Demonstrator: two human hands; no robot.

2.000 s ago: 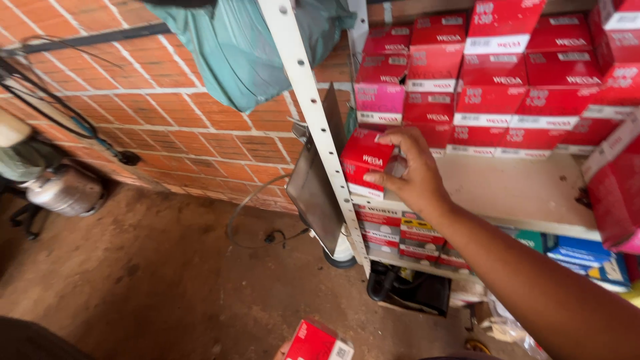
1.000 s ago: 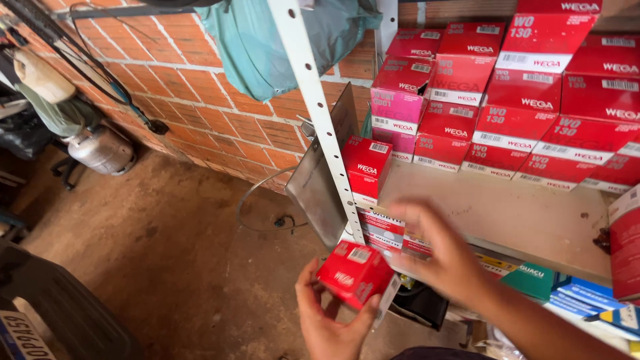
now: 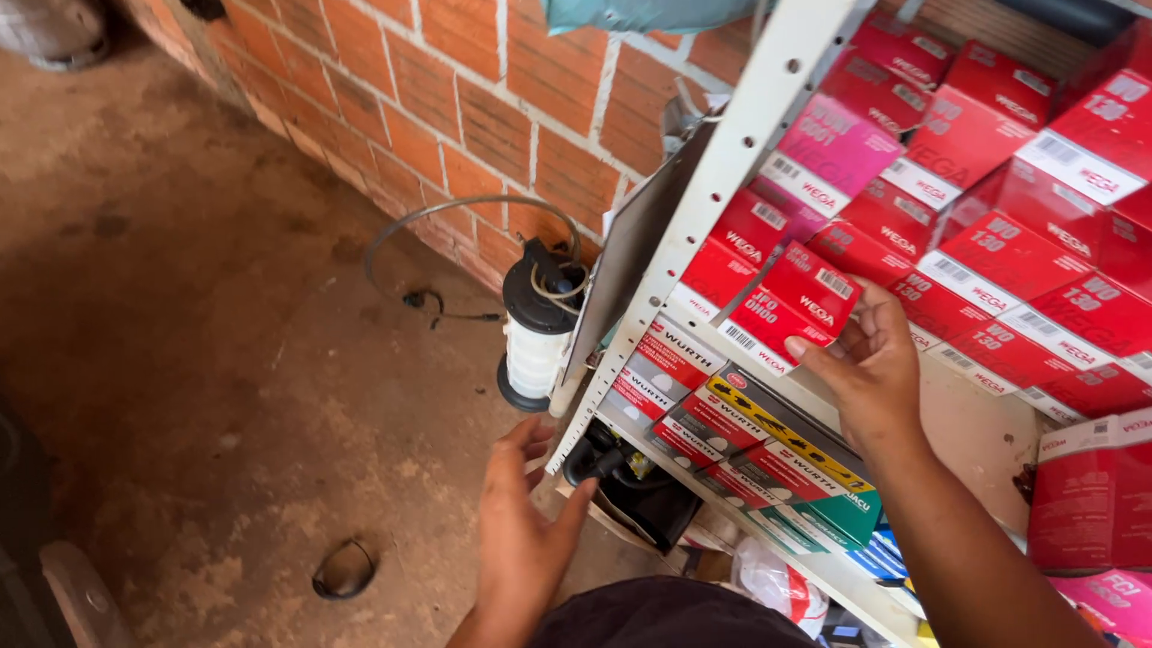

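Observation:
My right hand (image 3: 868, 360) grips a red Wega cardboard box (image 3: 792, 306) by its right side, thumb on the front face and fingers behind. The box is at the front left of the upper shelf, just beside another red Wega box (image 3: 733, 243) near the shelf post. Whether its base rests on the shelf cannot be told. My left hand (image 3: 526, 517) is lower and to the left, in front of the rack, with fingers apart and nothing in it. Stacks of red Wega boxes (image 3: 1012, 247) and a pink Wega box (image 3: 832, 153) stand behind on the same shelf.
The perforated metal shelf post (image 3: 706, 198) rises left of the boxes. Würth boxes (image 3: 679, 355) fill the shelf below. A white canister with a black lid and hose (image 3: 533, 333) stands by the brick wall (image 3: 459, 108). A dark ring-shaped object (image 3: 344, 569) lies on the floor.
A second ago my left hand held a red box below the shelf; now it is empty. My right hand, empty then, now grips a box at the shelf. The view has shifted closer to the rack.

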